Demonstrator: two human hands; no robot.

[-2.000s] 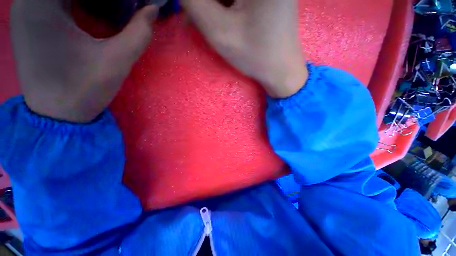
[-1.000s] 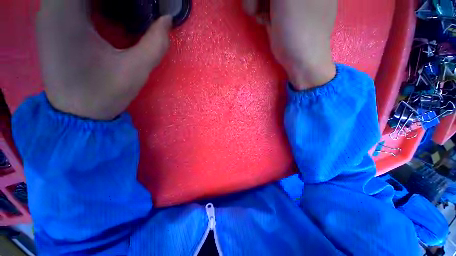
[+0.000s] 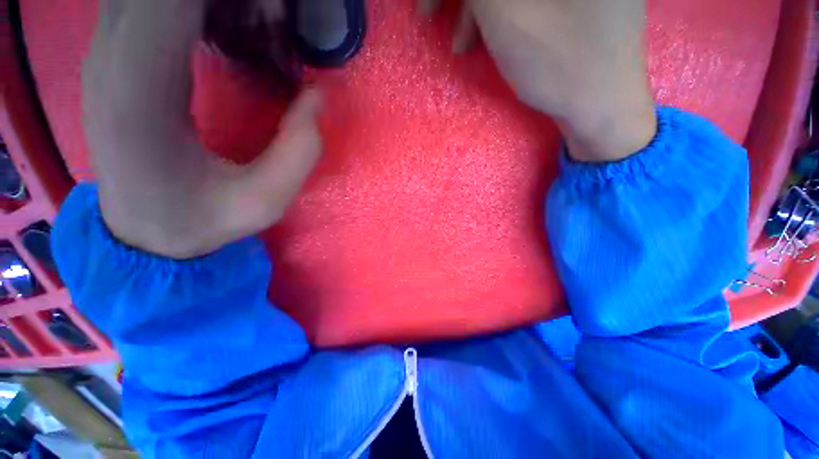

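A dark glossy watch case (image 3: pixel 247 34) is at the top edge, blurred and partly cut off. Beside it on the right is a dark rounded back cover (image 3: pixel 323 25) with a grey centre. Both are over the red foam mat (image 3: pixel 413 206). My left hand (image 3: pixel 198 170) is around the left and lower side of the case, its thumb spread away from it. Its other fingertips are out of the picture. My right hand (image 3: pixel 566 67) is right of the cover and apart from it. Its fingers are partly cut off by the top edge, so anything in them is hidden.
A red compartment tray (image 3: pixel 45 211) with dark watches in its cells is at the left. At the right edge, binder clips (image 3: pixel 792 220) with wire handles lie in a red clip bin (image 3: pixel 772 305). My blue sleeves and smock fill the lower part.
My left thumb has come away from the case and cover. My right hand has moved right, away from them. The view has shifted, showing more of the compartment tray and less of the clips.
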